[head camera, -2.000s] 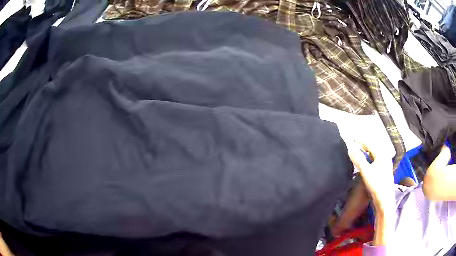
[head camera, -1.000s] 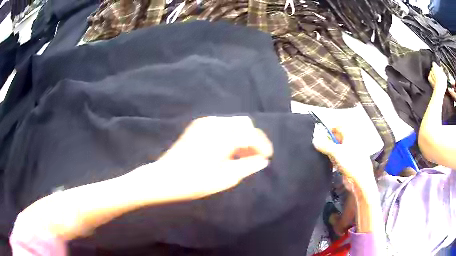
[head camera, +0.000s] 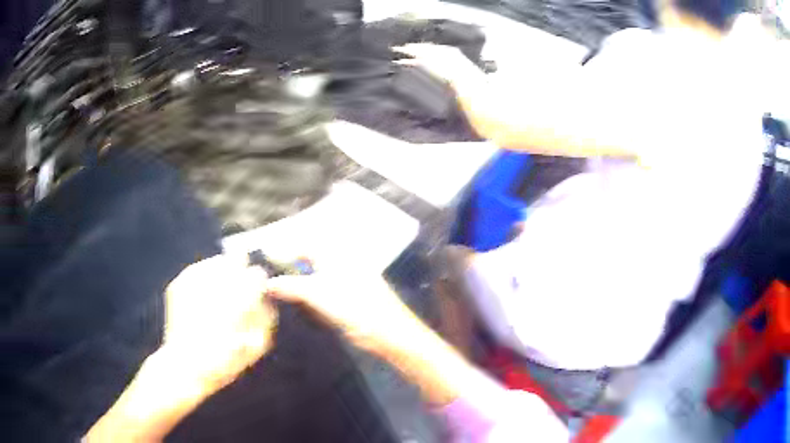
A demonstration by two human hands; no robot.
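Observation:
The view is blurred. The plain dark garment (head camera: 104, 251) lies at the left and lower left. My left hand (head camera: 221, 311) is over its right edge, fingers bent; whether it pinches cloth or thread cannot be told. My right hand (head camera: 307, 290) comes from the lower right, and its fingertips meet or overlap my left hand's. The thread snips (head camera: 303, 266) show as a small bluish and dark shape at my right fingers; their blades are too blurred to make out clearly.
A person in a pale top (head camera: 598, 268) is close on the right, one arm reaching over a dark garment (head camera: 424, 91). Plaid garments (head camera: 260, 156) lie beyond my hands on the white table (head camera: 346, 229). A blue bin (head camera: 498, 203) and red stool (head camera: 754, 346) are at the right.
The view has swung right, so the dark garment now sits further left. My left hand has come across to my right hand at the garment's edge. More of the other person shows.

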